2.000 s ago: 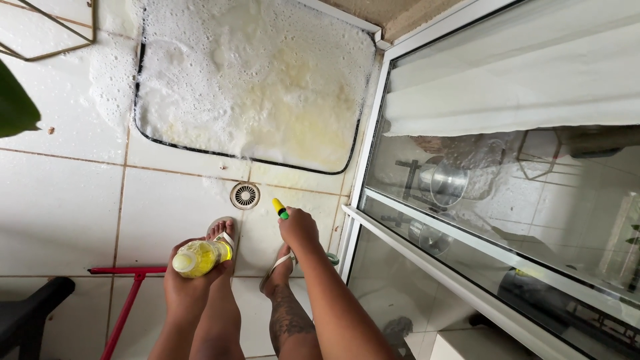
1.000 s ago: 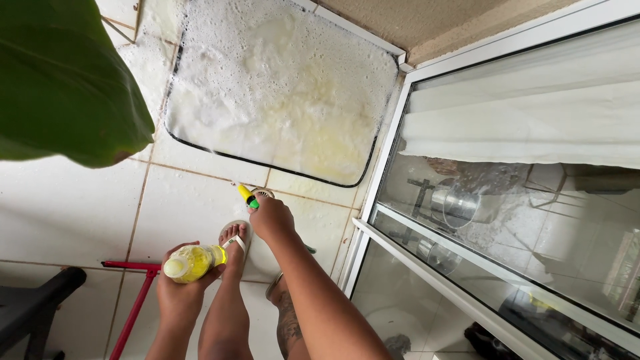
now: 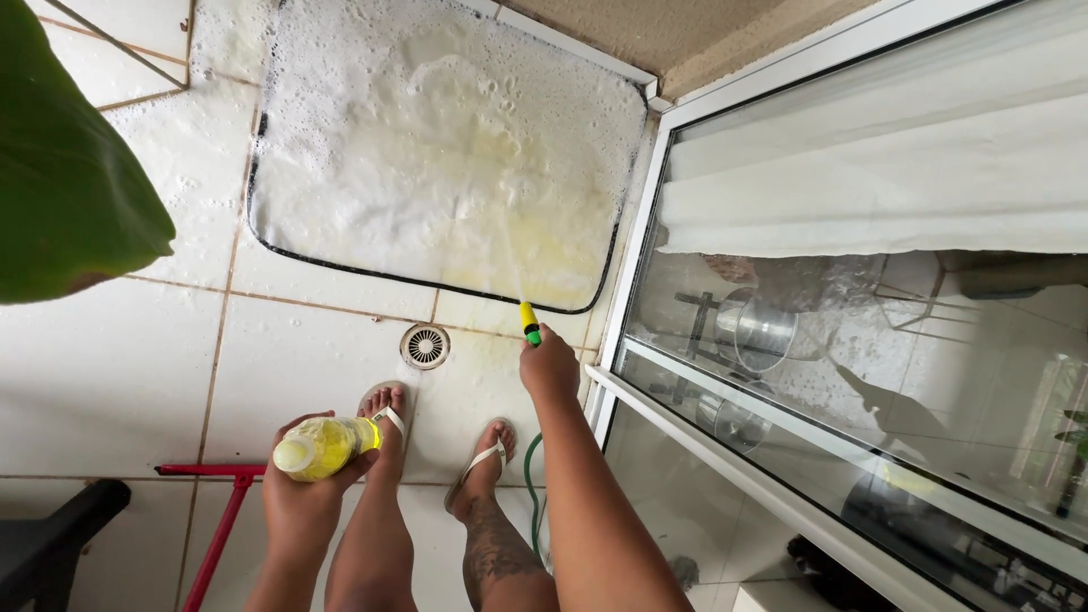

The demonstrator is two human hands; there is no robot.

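My left hand (image 3: 304, 501) is closed around a clear plastic bottle of yellow liquid (image 3: 327, 448), its pale cap towards me. My right hand (image 3: 550, 365) grips a yellow, black and green hose nozzle (image 3: 529, 321), which points away from me. A thin spray of water leaves its tip and lands on a rug or mat with a black edge (image 3: 442, 161). White foam covers much of the mat, with yellowish patches at its middle and near right corner. A green hose (image 3: 531, 484) shows beside my right forearm.
A round floor drain (image 3: 425, 346) lies between my feet and the mat. On the left are a red squeegee (image 3: 223, 518), a dark furniture part (image 3: 59, 540) and a large green leaf (image 3: 72, 178). A white-framed glass door (image 3: 765, 340) stands on the right. The tiled floor is wet and sudsy.
My right hand has moved the nozzle to the right, to the mat's near edge. A spray onto the mat shows plainly now. The bottle remains in my left hand.
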